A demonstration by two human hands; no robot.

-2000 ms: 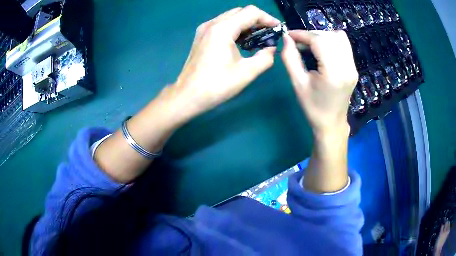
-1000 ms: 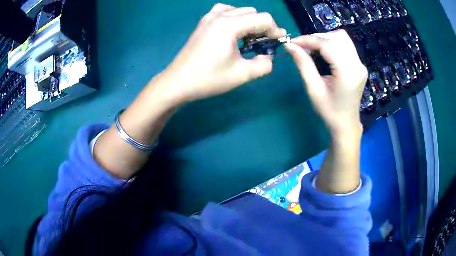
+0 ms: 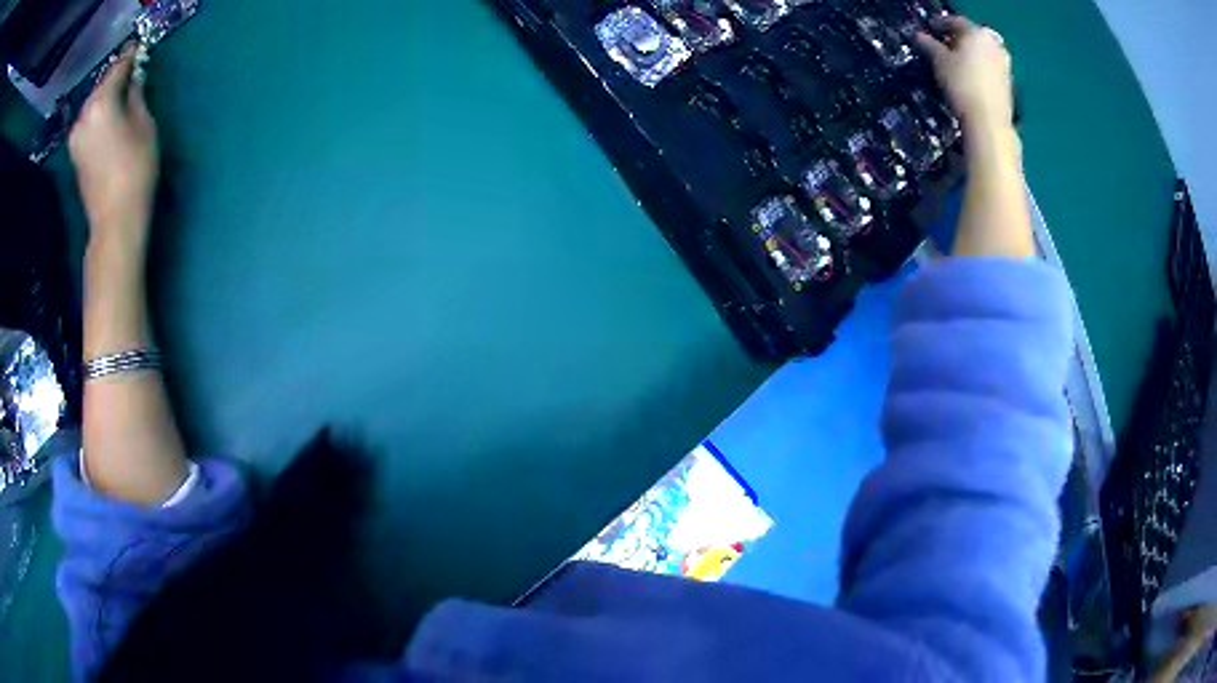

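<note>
The black component tray (image 3: 667, 200) lies at the upper right, with module assemblies (image 3: 793, 240) in rows of pockets and a rounder silver one (image 3: 642, 46) near its left edge. My right hand (image 3: 978, 78) is over the tray's right part, its fingertips down at a module there; whether it grips one is hidden. My left hand (image 3: 118, 140) is stretched to the upper left corner. Its fingertips touch a small pale part (image 3: 142, 54) beside a dark, shiny piece (image 3: 163, 16); I cannot tell whether they are closed on it.
The green mat (image 3: 427, 267) lies between my hands. A silver, shiny object (image 3: 27, 400) stands at the left edge. A blue surface (image 3: 828, 440) and a colourful printed sheet (image 3: 681, 520) show below the bench edge. More black trays (image 3: 1161, 467) and part of another person's hand (image 3: 1185, 640) are at the right.
My hands have moved apart from the dark module they held together: left hand to the upper left, right hand onto the tray. The view has shifted, showing more of the tray.
</note>
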